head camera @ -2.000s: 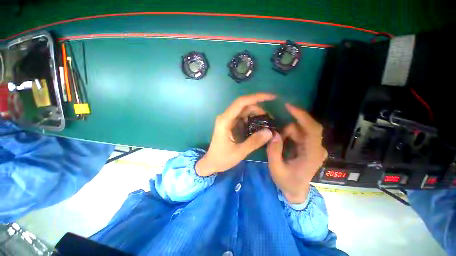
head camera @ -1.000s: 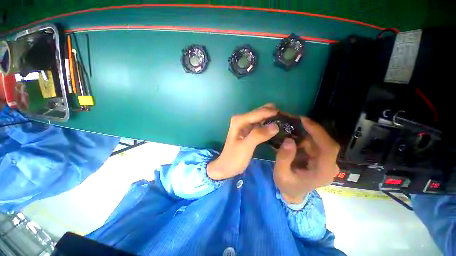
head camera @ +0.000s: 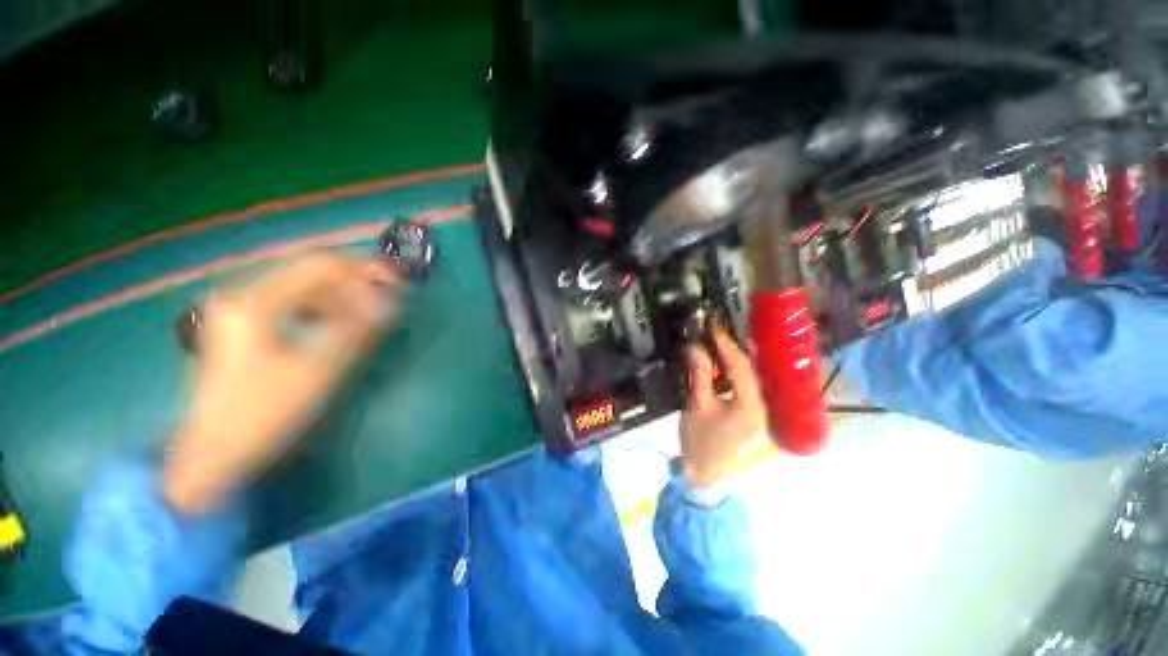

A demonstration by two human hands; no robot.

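The black test fixture (head camera: 512, 301) has a red toggle clamp handle (head camera: 788, 372) standing out at its front. My right hand (head camera: 724, 410) is at the fixture's front edge, just left of this handle, fingertips at a dark station; whether they hold anything is unclear. My left hand (head camera: 275, 346) is blurred over the green mat, thumb and fingers bent together, fingertips close to a black watch head (head camera: 407, 246). I cannot tell if they touch it. Another dark piece (head camera: 191, 328) shows partly behind my left hand.
Red digits glow on a counter display (head camera: 594, 418). More watch heads (head camera: 183, 115) lie on the darker green strip beyond the red line. Other red handles (head camera: 1085, 218) and a person's blue sleeve (head camera: 1012, 365) are at the right. A yellow item (head camera: 10, 532) is at the left edge.
The view has swung right to the fixture. My hands, together around a dark watch head before, are now apart: left over the mat, right at the fixture. The red clamp handle has come into view.
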